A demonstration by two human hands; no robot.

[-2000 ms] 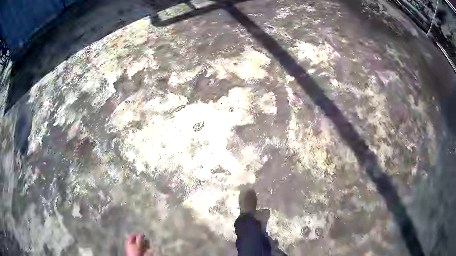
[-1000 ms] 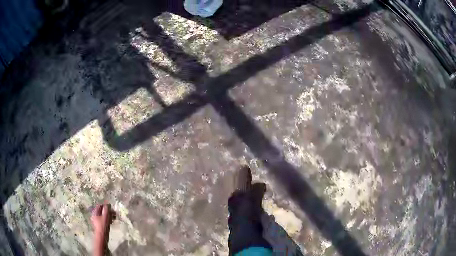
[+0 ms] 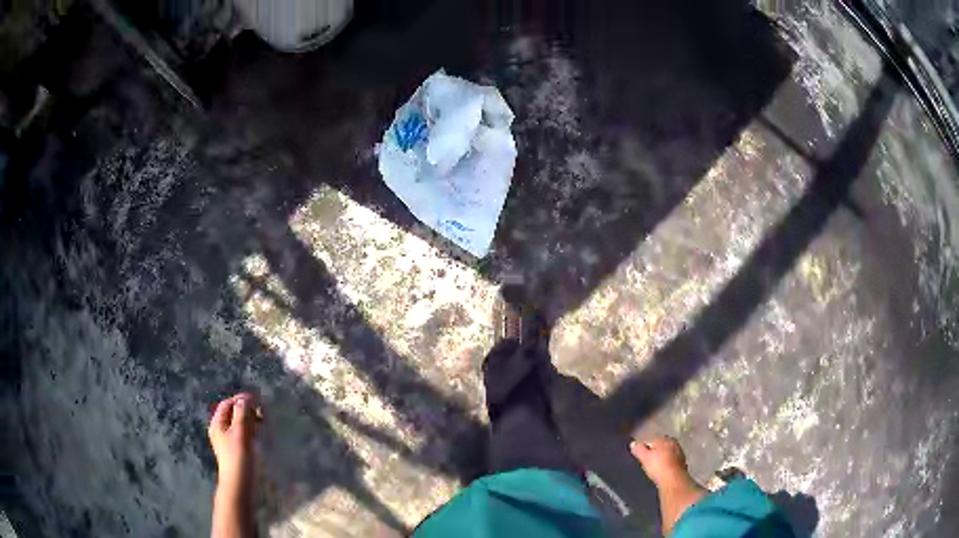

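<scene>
A crumpled whitish plastic sack or sheet [image 3: 463, 173] with blue marks lies on the stained concrete ground, ahead of my feet at upper centre. My left hand [image 3: 235, 420] hangs at the lower left, fingers loosely curled, with nothing visible in it. My right hand [image 3: 659, 458] hangs at the lower right beside the teal clothing, small and partly curled, with nothing visible in it. Both hands are well short of the sack and touch nothing.
A rounded pale container [image 3: 303, 23] is cut off by the top edge at upper left, in deep shade. Long bar shadows cross the sunlit concrete [image 3: 736, 305]. A dark rail or edge [image 3: 920, 79] runs along the upper right. My legs show at lower centre.
The whitish sack has come nearer, from the top edge to upper centre. The pale container has come into view at the top. My right hand now shows; my left hand remains at lower left.
</scene>
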